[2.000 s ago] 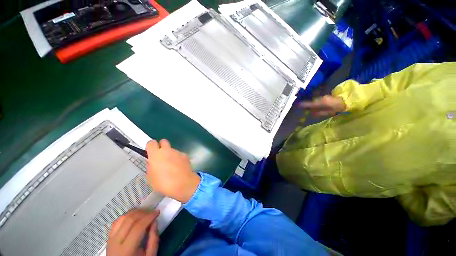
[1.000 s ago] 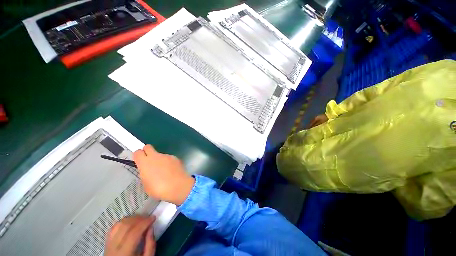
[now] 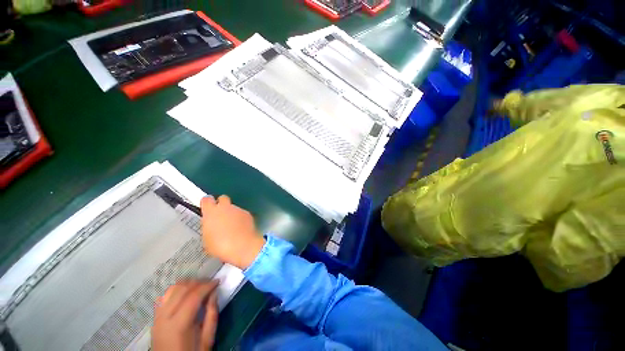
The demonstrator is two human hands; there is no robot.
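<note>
A silver-grey laptop bottom cover (image 3: 103,253) lies on white sheets at the lower left, its ribbed edge towards the upper left. My right hand (image 3: 231,232) holds black tweezers (image 3: 190,206). Their tip is at the dark rectangular patch (image 3: 165,195) in the cover's upper corner. Any small piece at the tip is too small to tell. My left hand (image 3: 184,314) is at the cover's near vented side, fingers bent, blurred and cut off by the bottom edge. A white piece (image 3: 229,280) shows beside its fingertips; whether the hand grips it I cannot tell.
Two more covers (image 3: 312,110) lie on fanned white sheets (image 3: 233,147) further back. Base units (image 3: 161,46) with red trays (image 3: 161,79) stand at the back and left. A blue bin (image 3: 353,236) is beside the bench. A person in a yellow smock (image 3: 507,192) is at right.
The tweezers' tip has moved from the cover's grey surface back onto the dark patch. My left hand has shifted slightly. The view has shifted, showing more base units. The yellow-sleeved arm is now raised further back.
</note>
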